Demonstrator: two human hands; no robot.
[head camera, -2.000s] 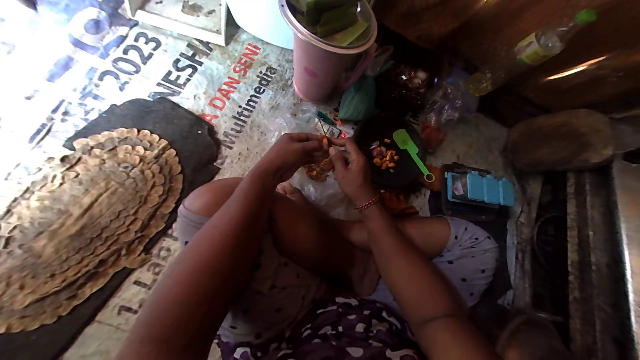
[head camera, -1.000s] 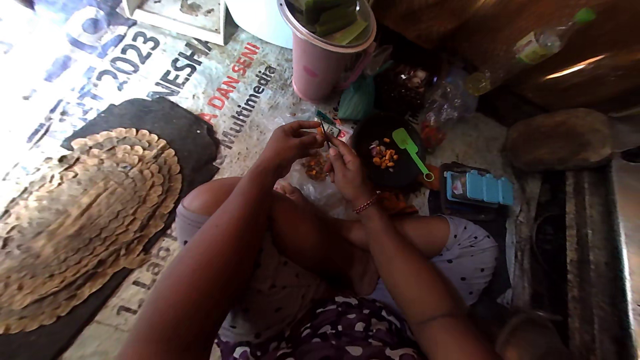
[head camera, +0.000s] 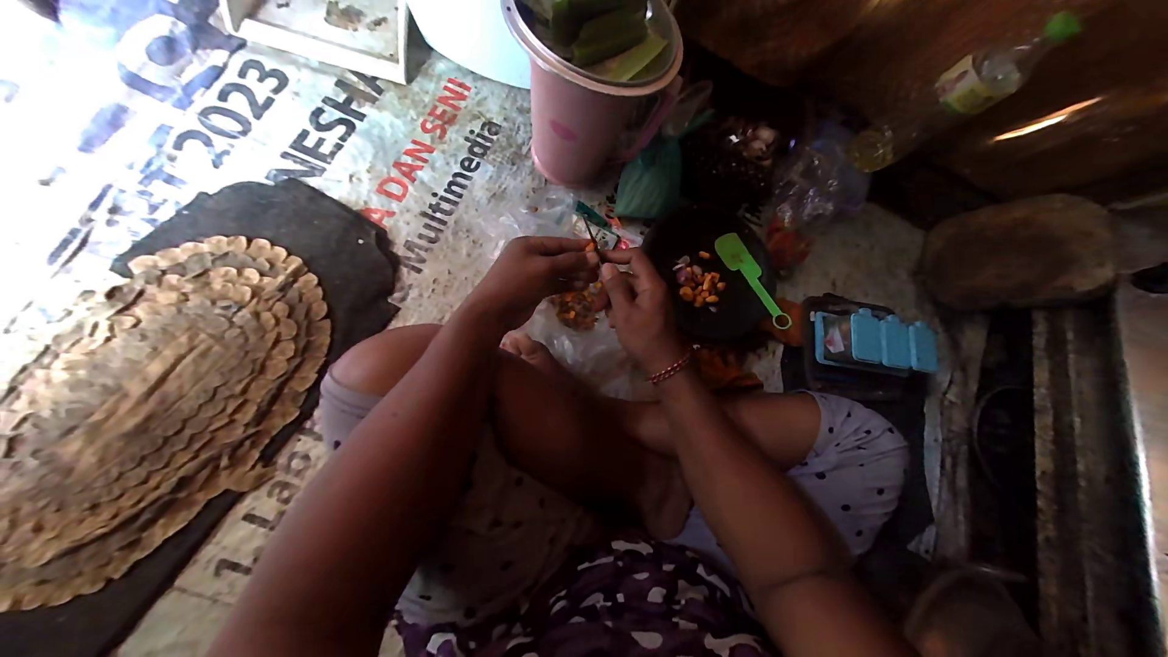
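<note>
My left hand (head camera: 538, 278) pinches a small orange piece (head camera: 591, 246), perhaps turmeric root. My right hand (head camera: 639, 301), with a red cord bracelet at the wrist, holds a small knife (head camera: 589, 228) against it, the thin blade pointing up and away. To the right of my hands lies a dark round stone mortar or plate (head camera: 721, 319) bearing orange pieces (head camera: 701, 290), some small pinkish pieces that look like shallots, and a lime-green plastic spatula (head camera: 746, 265). Below my hands, darker orange bits (head camera: 577, 308) lie on a clear plastic bag (head camera: 584, 351).
A pink bucket (head camera: 579, 128) holding cut green leaves stands ahead, beside a green bag (head camera: 650, 182). A blue-lidded spice box (head camera: 876, 340) is at right, near a plastic bottle (head camera: 981, 82) and a rounded wooden block (head camera: 1017, 251). Overlapping dried brown discs (head camera: 173, 392) lie at left.
My hands have shifted slightly around the orange piece, and the knife has changed its angle. The dark dish, the spatula and the bucket stay where they were.
</note>
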